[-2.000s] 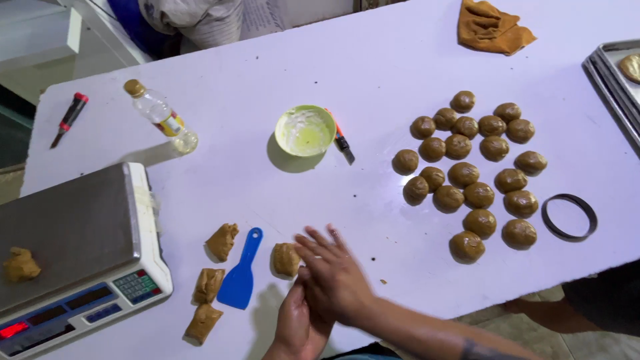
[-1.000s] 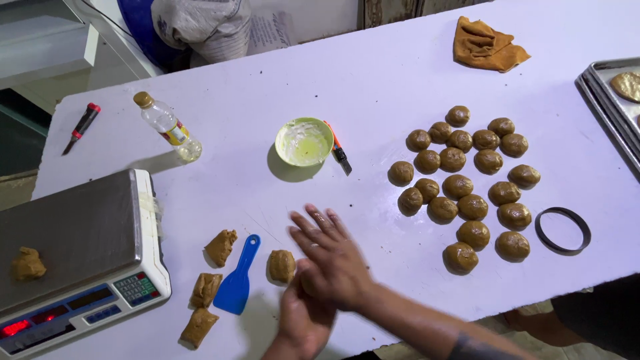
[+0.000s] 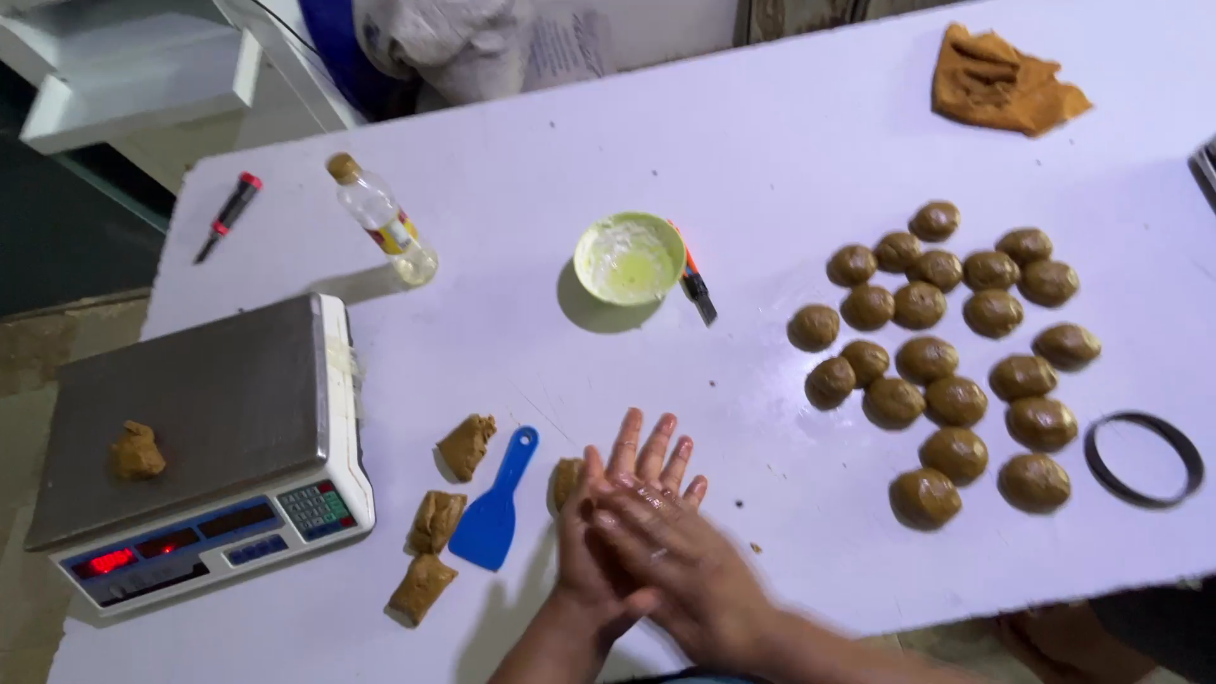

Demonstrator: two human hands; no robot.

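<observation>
My left hand (image 3: 584, 556) is palm up near the front edge, its fingertips showing beyond my right hand (image 3: 693, 565), which lies across it. Both look wet or oily; whatever is between the palms is hidden. Just left of them a dough piece (image 3: 564, 484) is partly covered. A blue plastic scraper (image 3: 489, 518) lies beside several rough brown dough pieces (image 3: 435, 521). Another dough lump (image 3: 137, 452) sits on the digital scale (image 3: 209, 380). Many smooth brown dough balls (image 3: 926, 361) are grouped at the right. A green bowl (image 3: 630, 258) holds whitish residue and liquid.
Beside the bowl lies an orange-and-black cutter (image 3: 696, 285). A plastic bottle (image 3: 385, 223) and a red-and-black tool (image 3: 228, 218) are back left. A brown cloth (image 3: 1007, 84) is back right, a black ring (image 3: 1143, 459) right, and a tray edge (image 3: 1206, 171) at the far right. A person's leg (image 3: 1054, 646) shows below the table.
My right hand has shifted over my left; their palms stay together. The dough piece by the scraper, in plain sight earlier, is now partly covered.
</observation>
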